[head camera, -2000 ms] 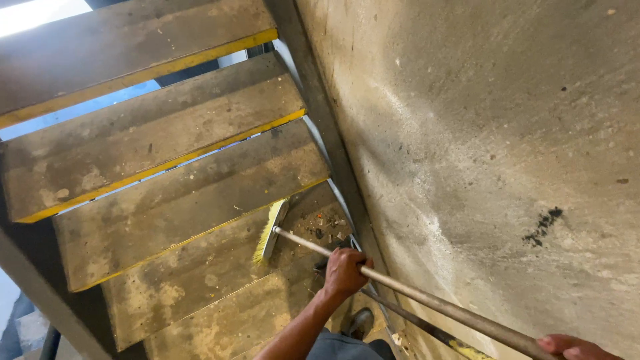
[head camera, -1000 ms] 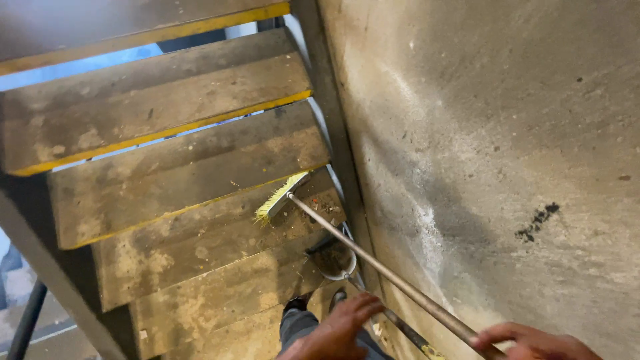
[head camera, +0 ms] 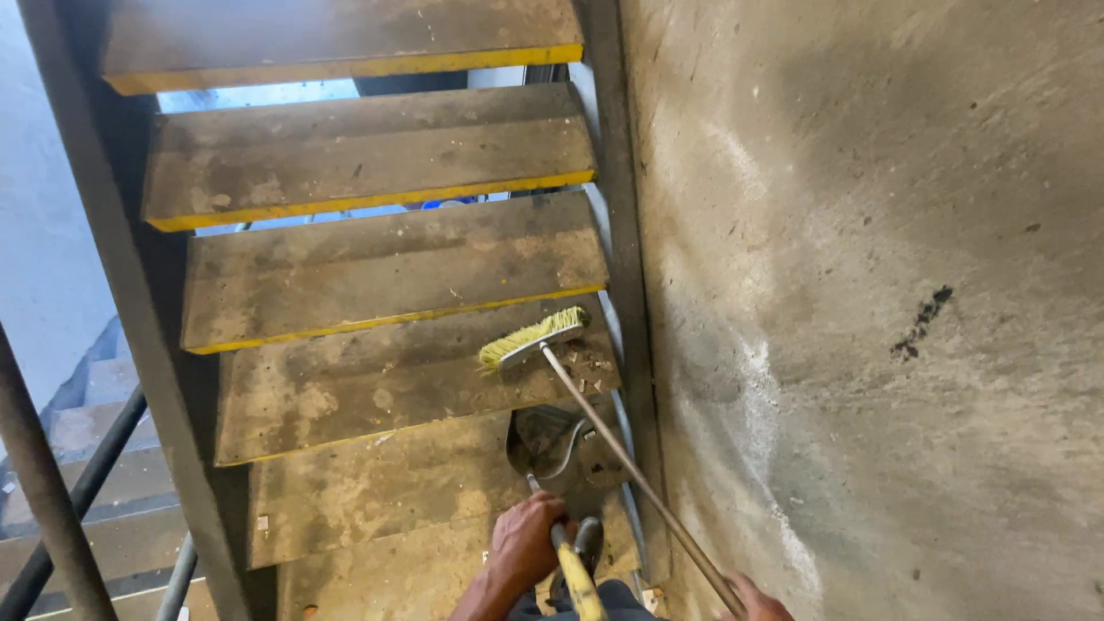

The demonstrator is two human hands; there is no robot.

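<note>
My left hand (head camera: 528, 535) is closed around the handle of a long-handled dustpan (head camera: 542, 444), whose dark pan lies on a stair tread just below the broom. At the bottom right, my right hand (head camera: 752, 599) grips the upper part of the broom's long handle (head camera: 642, 483). The broom head (head camera: 535, 338), with yellow bristles and a pale block, rests on the tread above the pan. Small bits of debris (head camera: 593, 366) lie on that tread, to the right of and below the bristles.
Open stair treads (head camera: 388, 276) with yellow front edges rise ahead. A rough concrete wall (head camera: 862, 259) stands close on the right, beside a dark stringer (head camera: 628, 259). Another stringer (head camera: 147, 345) and metal rails (head camera: 52, 483) are on the left. My shoe (head camera: 589, 542) is on the stairs below.
My left hand has let go of the broom handle and taken hold of the dustpan's handle. My right hand stays on the broom. The dustpan's pan now sits directly below the broom head.
</note>
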